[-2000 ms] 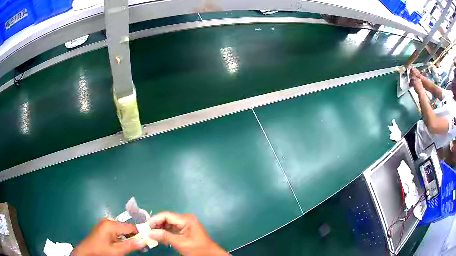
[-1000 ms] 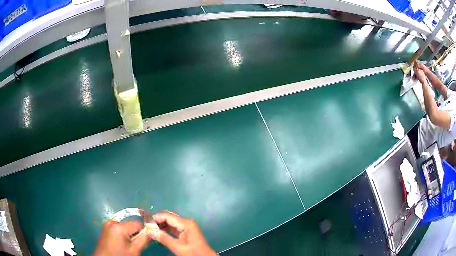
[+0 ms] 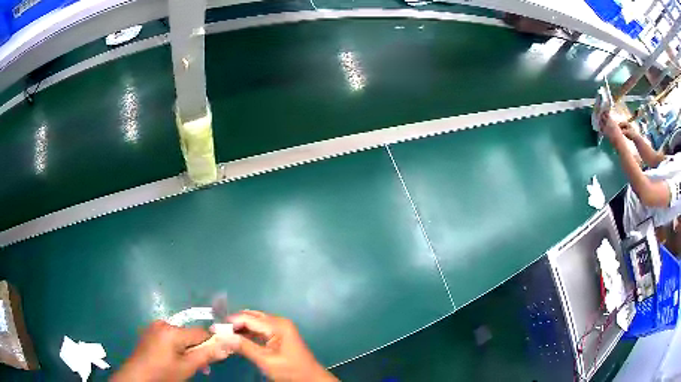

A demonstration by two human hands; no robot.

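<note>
My left hand (image 3: 168, 351) and my right hand (image 3: 272, 345) meet at the lower left of the view, above the green bench (image 3: 313, 268). Their fingertips pinch a small off-white piece, like tape or wrapping (image 3: 223, 328). A thin grey flat blade (image 3: 220, 307) sticks up from it, between the hands. A pale curved band, perhaps a tape roll (image 3: 193, 315), shows behind my left fingers. Its lower part is hidden by the hand. The fingertips are slightly blurred.
Crumpled white paper (image 3: 84, 356) and a brown carton (image 3: 13, 328) lie at the lower left. A post wrapped in yellow (image 3: 198, 149) stands on the rail. At right are a metal cart (image 3: 579, 287) with red leads, a grey box with display (image 3: 642, 261), and a person handling a pale panel.
The hands stay together, with small finger shifts around the off-white piece and blade. The person at right has raised the panel upright. The view has shifted slightly.
</note>
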